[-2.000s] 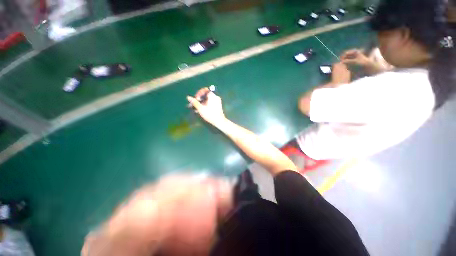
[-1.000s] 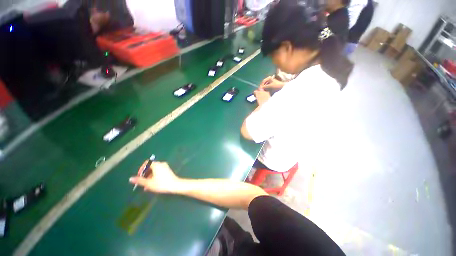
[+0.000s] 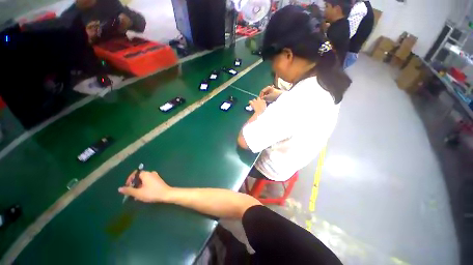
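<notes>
My right hand is over the green worktop, closed around a slim, dark pen-like tool with a pale rounded upper end. The thin tip points down and left and seems near the worktop; contact cannot be told. No phone is under the tool. A dull yellow patch lies on the worktop just below the hand. My left hand is not in view.
Black phones lie on the green belt beyond the pale edge strip, with a small pale loop at the strip. A seated person works at the right. Red bins stand at the far side.
The view has swung right, and the blurred skin at the lower left, seen two seconds ago, has gone out of the picture. My right hand still holds the tool. Phones appear shifted in the picture.
</notes>
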